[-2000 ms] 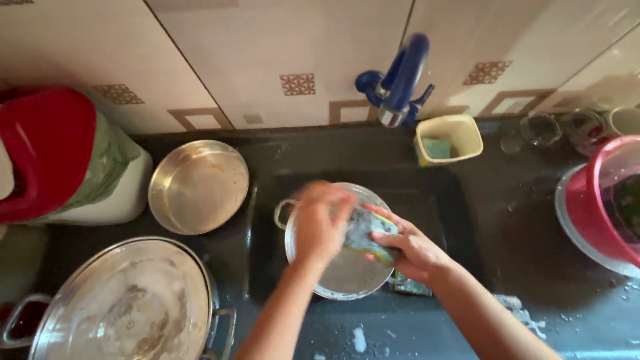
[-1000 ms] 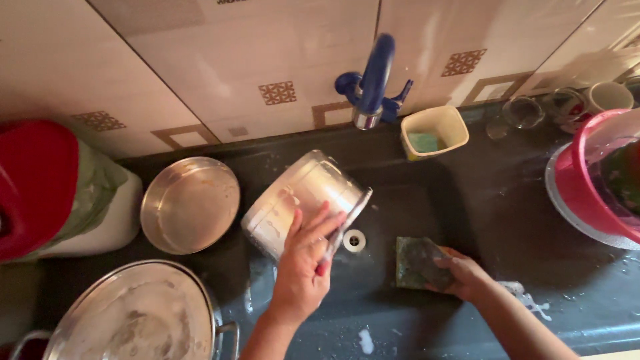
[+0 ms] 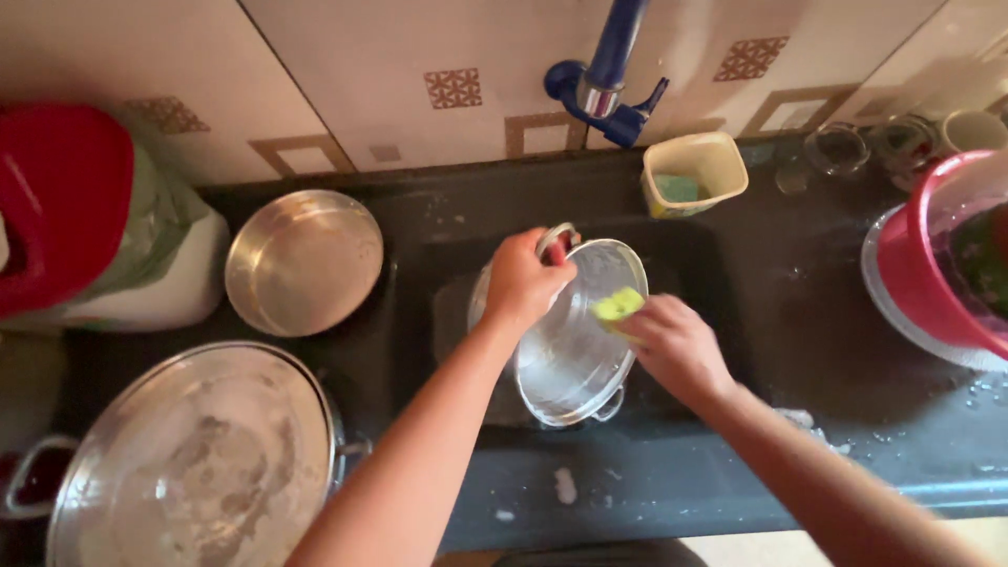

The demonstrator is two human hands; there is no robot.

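Over the dark sink (image 3: 717,276), a metal pot (image 3: 563,354) with two loop handles is tilted on its side, its mouth facing right. My left hand (image 3: 526,276) grips the pot by its upper loop handle. Slightly blurred, my right hand (image 3: 679,342) holds a yellow-green sponge (image 3: 618,305) at the pot's open mouth, near the right rim. Whether the sponge touches the metal cannot be told. Soapy film shows on the pot's inner wall.
A blue tap (image 3: 602,98) overhangs the sink's back edge. Left stand a round metal pan (image 3: 305,264), a large lidded pot (image 3: 197,465) and a red-lidded bin (image 3: 71,205). A plastic tub (image 3: 694,169), glass jars (image 3: 836,150) and a pink basin (image 3: 921,260) stand right.
The pot's mouth now faces me; one second ago its outer side did. My right hand has brought the sponge from the sink's right side to the pot's mouth. My left hand now holds the handle.
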